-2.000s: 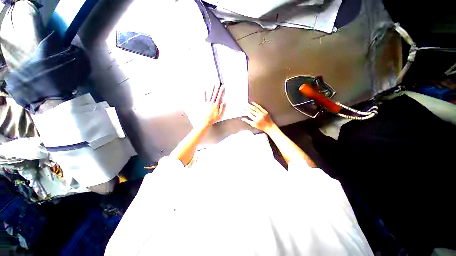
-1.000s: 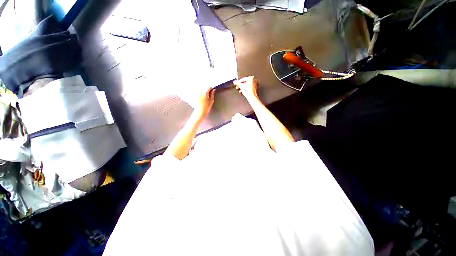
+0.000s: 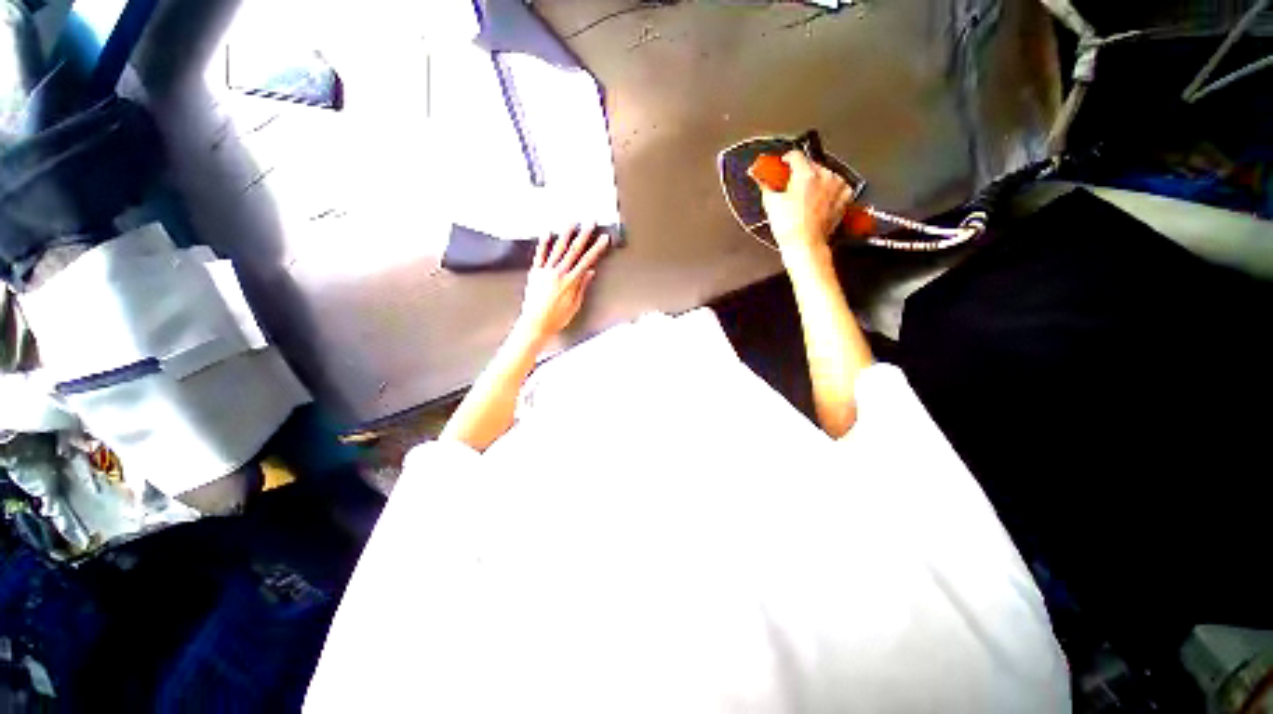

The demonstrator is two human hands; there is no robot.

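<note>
A pale garment panel [image 3: 570, 140] lies on the table, glaring in the light, with a thin dark line in it and dark cloth along its top. A dark grey band [image 3: 489, 251] shows at its near edge. My left hand [image 3: 561, 279] lies on that near edge, fingers spread, holding nothing. My right hand [image 3: 810, 207] grips the orange handle of the steam iron [image 3: 744, 186], to the right of the panel. The iron's dark soleplate with pale rim rests on the table cover, its pointed end hard to make out.
The brown table cover [image 3: 677, 272] surrounds the panel. A small dark rectangle [image 3: 293, 84] lies at far left. Pale panels with a dark strip [image 3: 133, 314] are heaped at left. A braided cord [image 3: 928, 234] runs right from the iron. Dark cloth [image 3: 1103, 377] hangs at right.
My right hand has left the panel's near edge and taken hold of the iron. My left hand has opened flat on the edge, where a dark band now shows. The view has shifted.
</note>
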